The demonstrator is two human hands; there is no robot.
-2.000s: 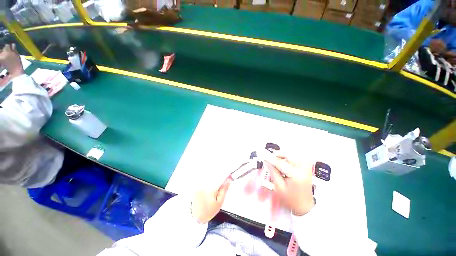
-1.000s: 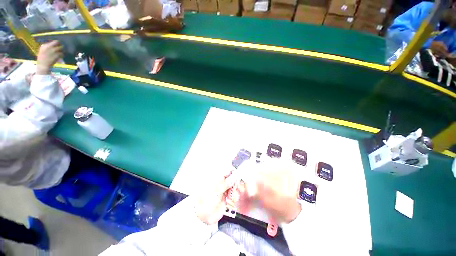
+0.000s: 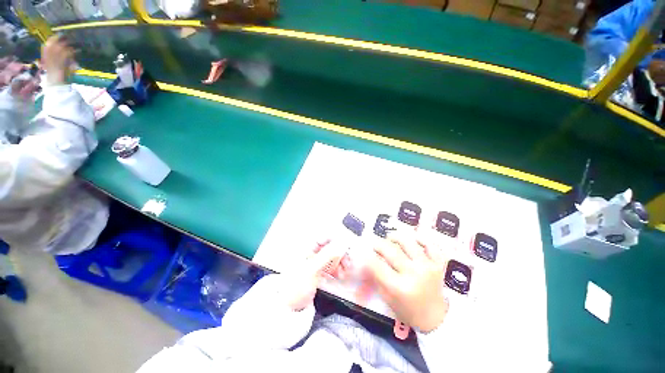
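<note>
Several dark-faced smartwatches [image 3: 448, 224] lie on the white board [image 3: 510, 306]. One more watch [image 3: 354, 224] is just beyond my hands, and a small dark piece [image 3: 383, 225] is beside it. My left hand [image 3: 310, 275] is at the board's near edge, its fingers closed around a pink watch strap [image 3: 334, 267]. My right hand [image 3: 410, 283] is palm down, right of my left hand, with fingers stretched forward; whether it holds anything under the palm is hidden. A pink strap end [image 3: 401, 329] hangs over the near edge below my right wrist.
An open tissue box [image 3: 590, 234] and a white card [image 3: 598, 301] are at right. A white bottle [image 3: 146, 164] stands at left near another worker's sleeve [image 3: 69, 120]. Beyond the bench, a pink-strapped item [image 3: 214, 71] lies on the dark green conveyor [image 3: 328, 95] between yellow edges.
My right hand has moved off the watches at right, uncovering them. The watch that both hands held up is lower and nearer. The item on the conveyor has moved left.
</note>
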